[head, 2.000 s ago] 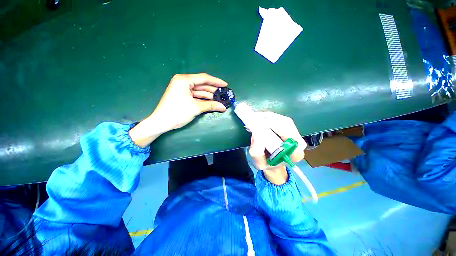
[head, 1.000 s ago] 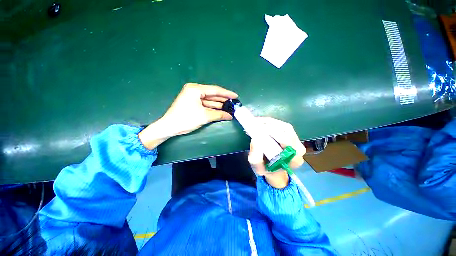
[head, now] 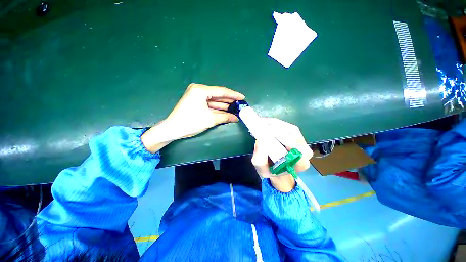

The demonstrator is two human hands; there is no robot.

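Observation:
My left hand (head: 196,113) pinches a small black round part (head: 235,107) between its fingertips, just above the dark green surface. My right hand (head: 283,143) is closed around a pale glue syringe (head: 250,119). The syringe's front end is at the face of the black part; its very tip is hard to make out, and I cannot tell if it touches. A bright green winged cap (head: 286,162) is at the syringe's rear, and a thin pale air hose (head: 307,194) trails down from it.
A white paper (head: 291,40) lies beyond my hands on the green belt (head: 127,66). Another black part (head: 44,8) is at the far left. A striped strip (head: 409,64) and a blue sheet with shiny bits (head: 449,82) are at right. A neighbour's blue sleeve (head: 419,169) and brown cardboard (head: 343,158) are at lower right.
Since the first frame, both hands have shifted slightly right and down in the view, and the black part's face has turned more towards the syringe. The other black part now shows more fully at upper left.

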